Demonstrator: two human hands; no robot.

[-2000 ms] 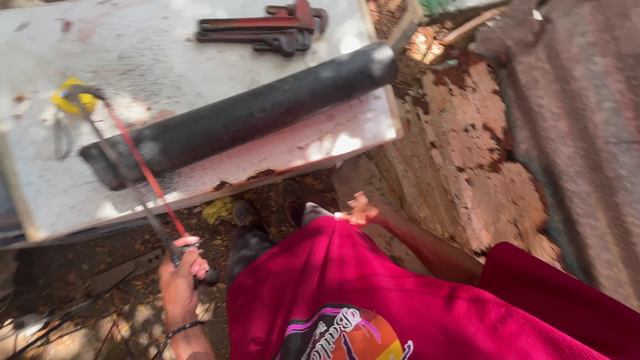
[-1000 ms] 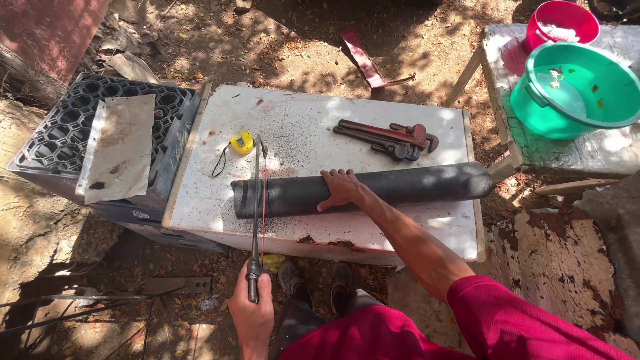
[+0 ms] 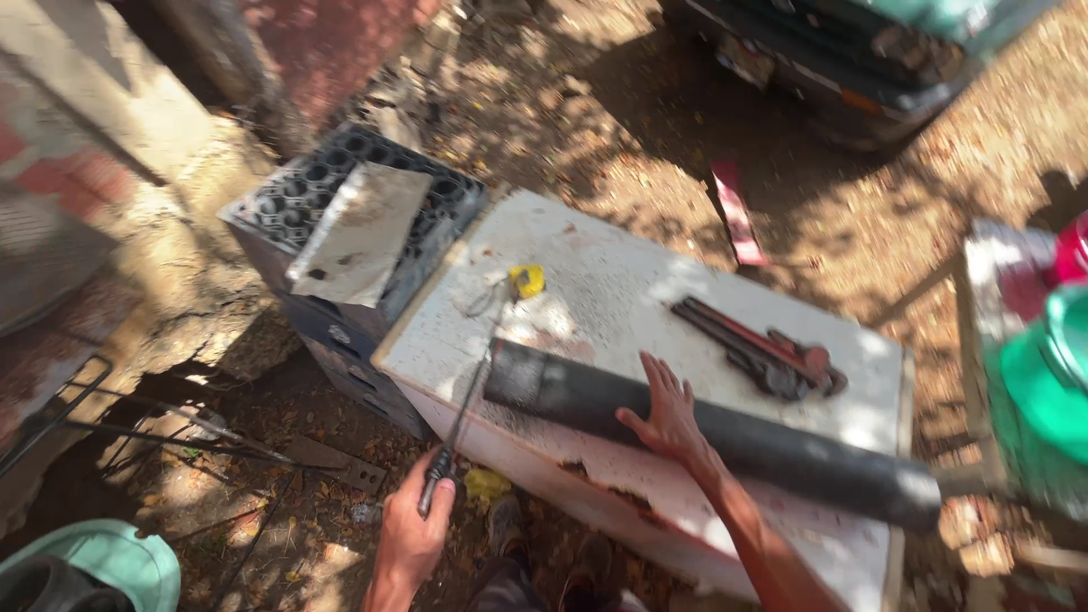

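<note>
My left hand (image 3: 415, 514) grips the dark handle of a hacksaw (image 3: 466, 410), whose narrow frame points up and away past the left end of a black plastic pipe (image 3: 578, 395). Motion blur hides whether the blade touches the pipe. My right hand (image 3: 667, 412) lies flat over the middle of the pipe, its fingers spread and stretched beyond the far side. The pipe lies lengthwise on a worn white bench top (image 3: 629, 272). Two pipe wrenches (image 3: 761, 353) rest behind it, and a yellow tape measure (image 3: 526, 280) sits near its left end.
A dark plastic crate (image 3: 340, 157) bearing a stained sheet (image 3: 365, 234) adjoins the bench at left. Green (image 3: 1054, 374) and pink (image 3: 1073, 251) tubs stand on a side table at right. Metal rods (image 3: 204, 438) cross the lower left, above a pale green basin (image 3: 102, 565). A vehicle is parked behind.
Two seconds ago my right hand was off the pipe, near my body; one second ago and now it is on the pipe. My left hand keeps hold of the hacksaw. The view has swung and tilted.
</note>
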